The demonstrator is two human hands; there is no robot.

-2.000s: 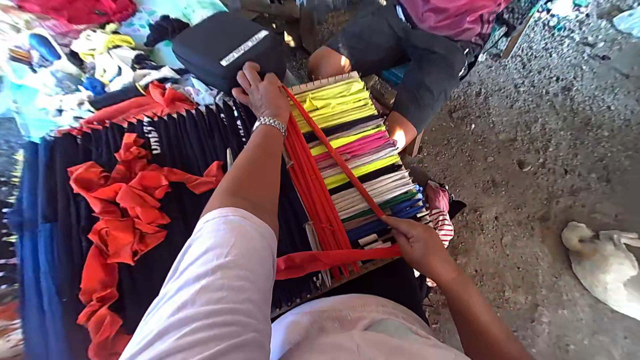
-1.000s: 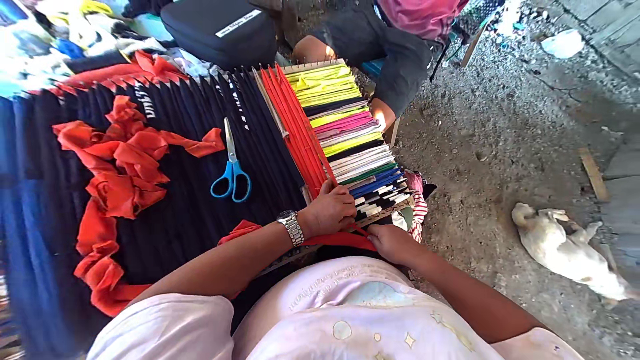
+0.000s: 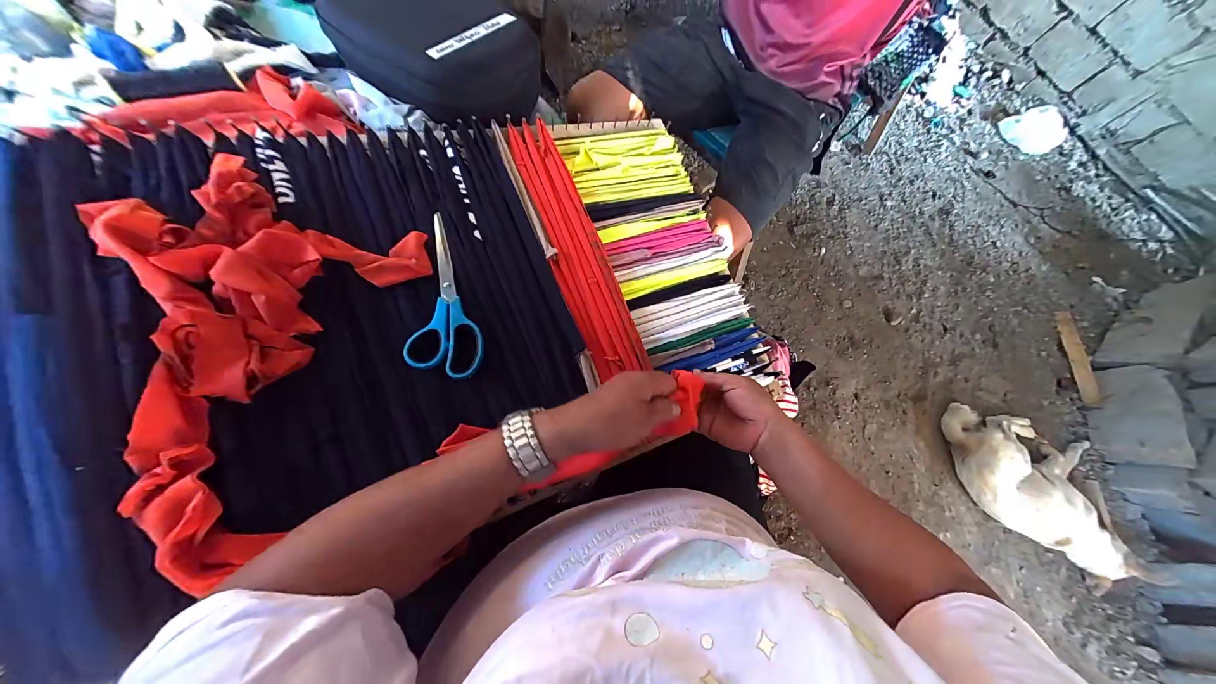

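Observation:
A red fabric strip (image 3: 686, 401) is pinched between my left hand (image 3: 622, 413) and my right hand (image 3: 736, 410), at the near edge of a wooden frame with pegs (image 3: 608, 127). Red strips (image 3: 584, 275) are stretched lengthwise on the frame, beside crosswise bands of yellow, pink, white, green and blue fabric (image 3: 655, 247). Dark navy strips (image 3: 370, 285) cover the frame's left part. On them lie blue-handled scissors (image 3: 445, 313) and a crumpled length of red fabric (image 3: 233, 285). My fingers hide part of the held strip.
A black case (image 3: 432, 57) stands beyond the frame, next to piled cloth scraps (image 3: 161, 47). Another person (image 3: 750, 95) sits at the far right side, a hand near the frame. A light-coloured dog (image 3: 1031, 484) lies on the dirt floor at right, near a wooden piece (image 3: 1078, 356).
My left hand has come from the frame's far end to its near edge, where both hands now meet on the red strip. The scissors, mostly hidden by my arm before, are in full view.

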